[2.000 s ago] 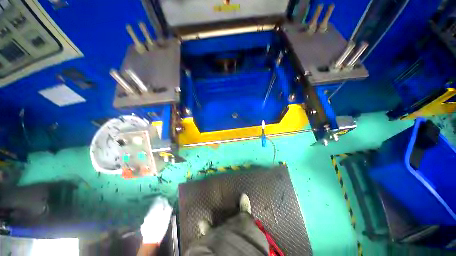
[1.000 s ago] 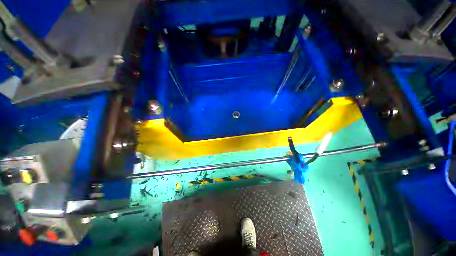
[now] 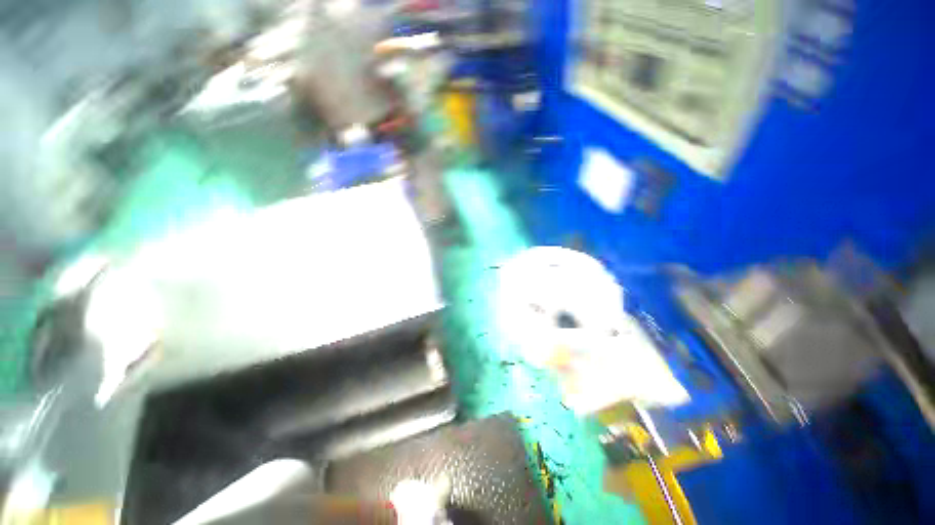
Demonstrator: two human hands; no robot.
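My left hand, in what looks like a white glove with a red edge, is small and blurred at the bottom edge, over the dark standing plate. Its fingers cannot be made out, nor whether it holds anything. A pale, smooth shape lies left of it, too blurred to name. A bench with a bright white top stands at the left, with a dark, shiny area along its near side. My right hand is out of the picture.
A white round tub stands on the green floor, with the pale button box partly over it. The blue press wall, its cream control panel and a grey side plate are at the right. Blurred clutter fills the upper left.
The view has swung left from the press opening to the bench and control panel, and is strongly blurred. My gloved left hand, not seen one second ago, is at the bottom edge.
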